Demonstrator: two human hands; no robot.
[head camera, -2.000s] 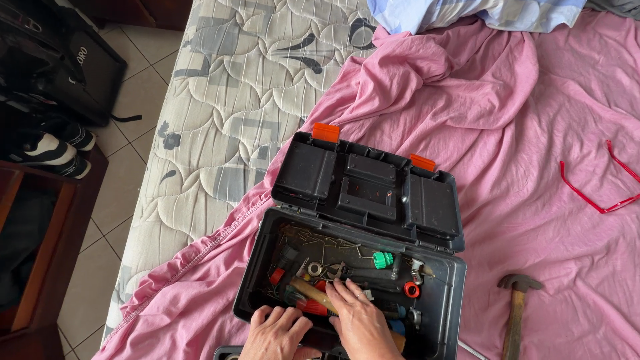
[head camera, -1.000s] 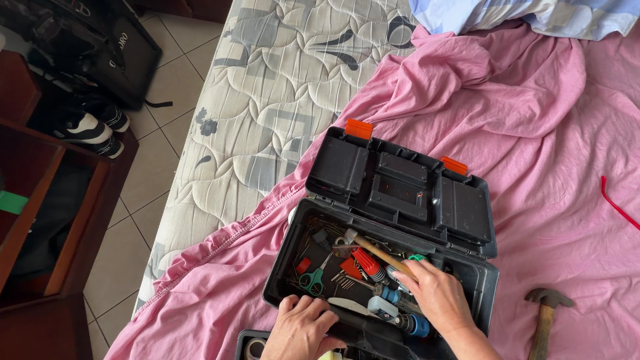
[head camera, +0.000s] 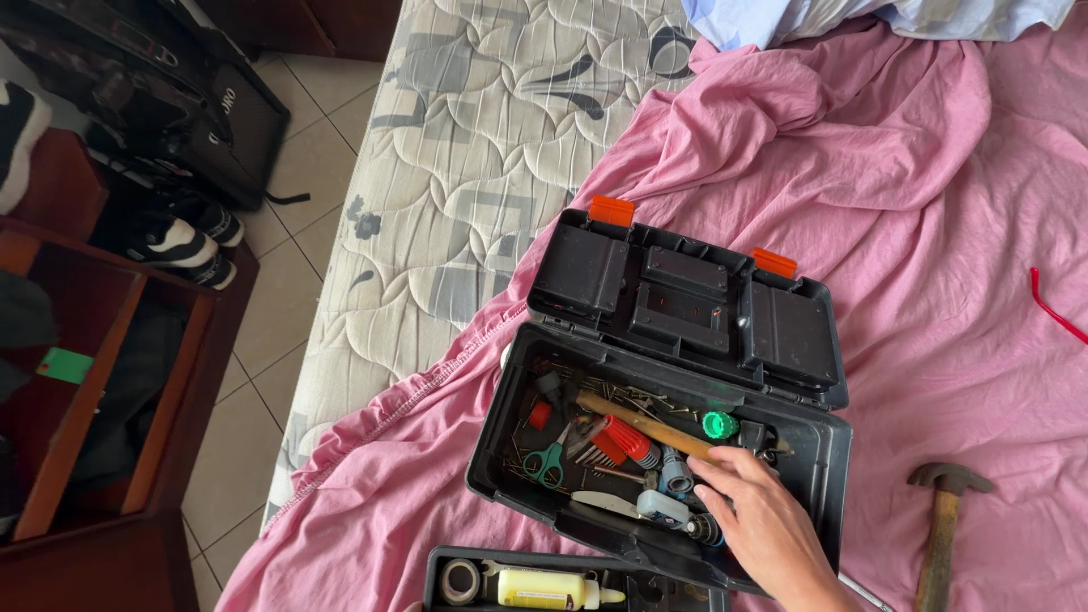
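Note:
My right hand (head camera: 752, 510) is over the right part of a black plastic toolbox (head camera: 486, 442), its fingertips at the end of a wooden handle (head camera: 650, 425); whether they grip it is unclear. The handle slants across the loose contents. Around it lie teal-handled scissors (head camera: 545, 465), a red plastic piece (head camera: 629, 440), a green fitting (head camera: 719, 424), grey hose connectors (head camera: 676, 472) and loose screws. Only a sliver of my left hand (head camera: 412, 607) shows at the bottom edge, beside a black tray (head camera: 544, 557) with a tape roll (head camera: 460, 581) and a yellowish bottle (head camera: 544, 589).
The toolbox's opened lid (head camera: 680, 297) has orange latches. Right of the box, a claw hammer (head camera: 939, 535) lies on the pink sheet (head camera: 935, 357), with red-framed glasses (head camera: 1058, 310) farther off, partly seen. A bare mattress part (head camera: 459, 170) and tiled floor (head camera: 234, 442) are left.
My left hand has moved from the box's near edge to the bottom edge of view. The wooden handle, in my right hand one second ago, now lies lower across the contents. More of the tray shows.

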